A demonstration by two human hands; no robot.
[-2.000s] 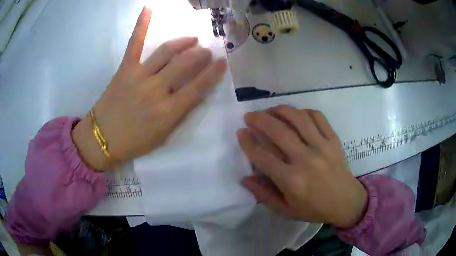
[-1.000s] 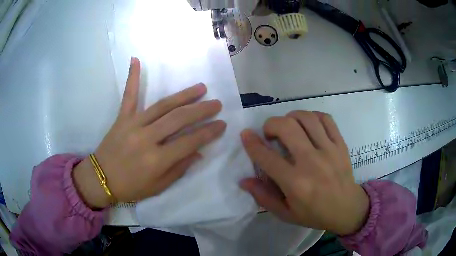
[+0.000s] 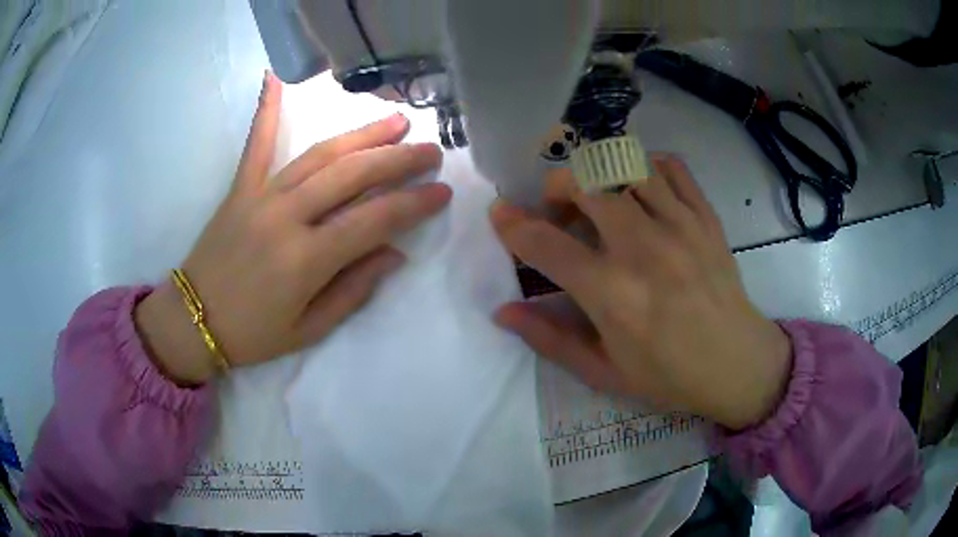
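A white fabric panel (image 3: 420,388) lies under the presser foot (image 3: 452,128) and runs down toward the front table edge. My left hand (image 3: 305,231) lies flat on the fabric, fingers spread, fingertips just left of and below the foot. My right hand (image 3: 651,283) is at the fabric's right edge, fingers bent and apart, thumb and index tips beside the edge. Whether it pinches the cloth is not clear. The machine head (image 3: 520,73) is above the hands and hides part of the needle area.
The cream ribbed knob (image 3: 611,163) is right over my right fingers. Black-handled shears (image 3: 783,131) lie on the machine bed to the right. A printed ruler (image 3: 620,432) runs along the front table edge. A small metal part (image 3: 933,176) is at the far right.
The view has shifted, so more of the machine head shows. Both hands have moved up relative to the table, my left toward the foot and my right onto the bed under the knob. The fabric's lower part lies differently.
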